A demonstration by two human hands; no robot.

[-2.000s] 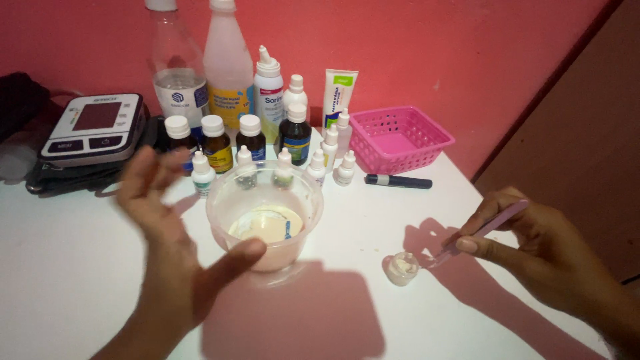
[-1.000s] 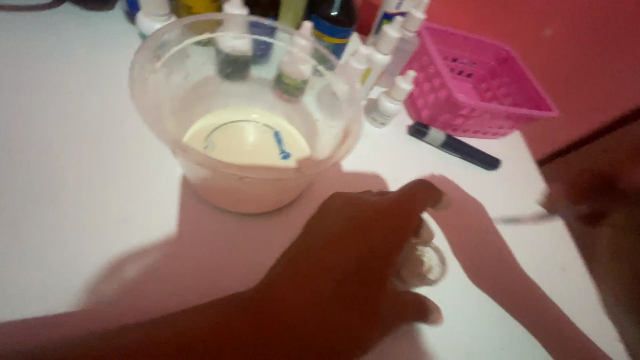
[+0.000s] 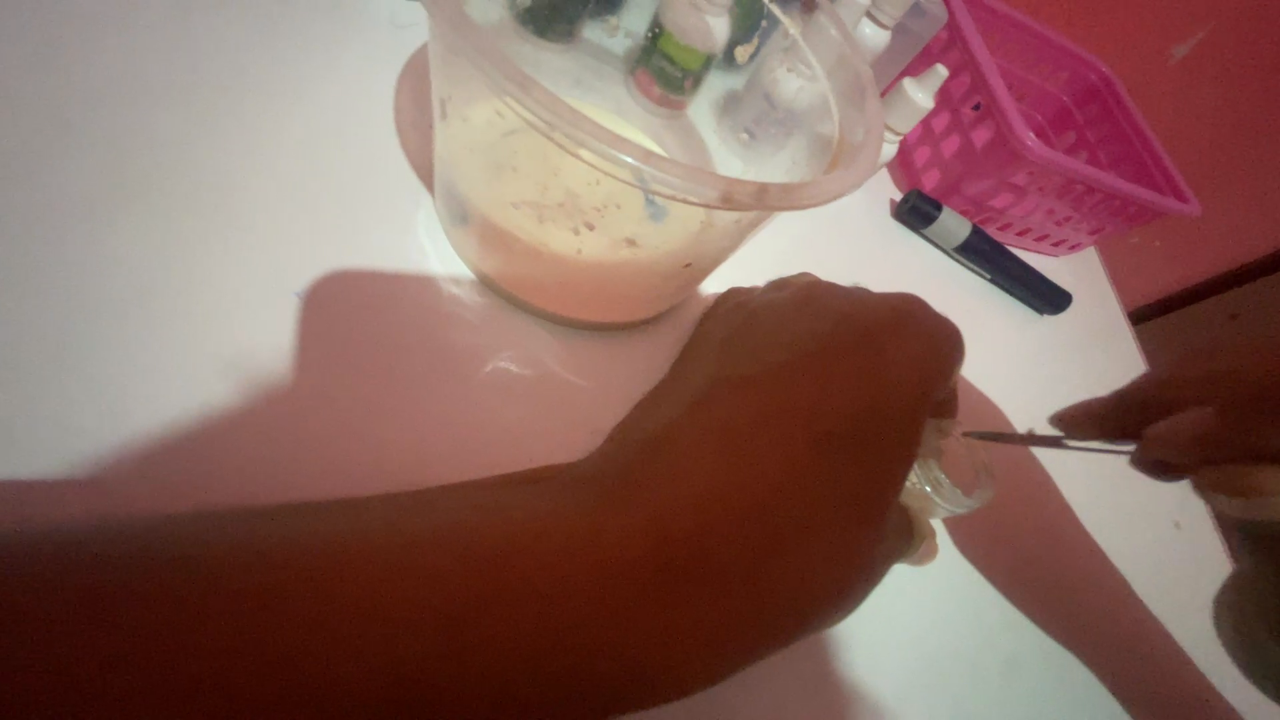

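Observation:
My left hand (image 3: 800, 430) reaches across the white table and grips a small clear jar (image 3: 955, 475) that lies tilted, its mouth toward the right. From the right edge comes my right hand (image 3: 1190, 430), its fingers closed on a thin slender tool (image 3: 1050, 440), which is seen edge-on; its tip is at the jar's rim. What the jar holds is hard to make out. Behind my left hand stands a translucent plastic bowl (image 3: 600, 280) with cream-coloured matter low inside.
A dark pen-like device (image 3: 985, 255) lies beside a pink perforated plastic basket (image 3: 1050, 140) at the back right. White dropper bottles (image 3: 910, 105) stand next to the basket, and more bottles (image 3: 680, 50) show through the bowl. The table edge runs down the right side.
My left hand has come from beside the bowl to the small jar and taken hold of it. The view has moved much closer to the table.

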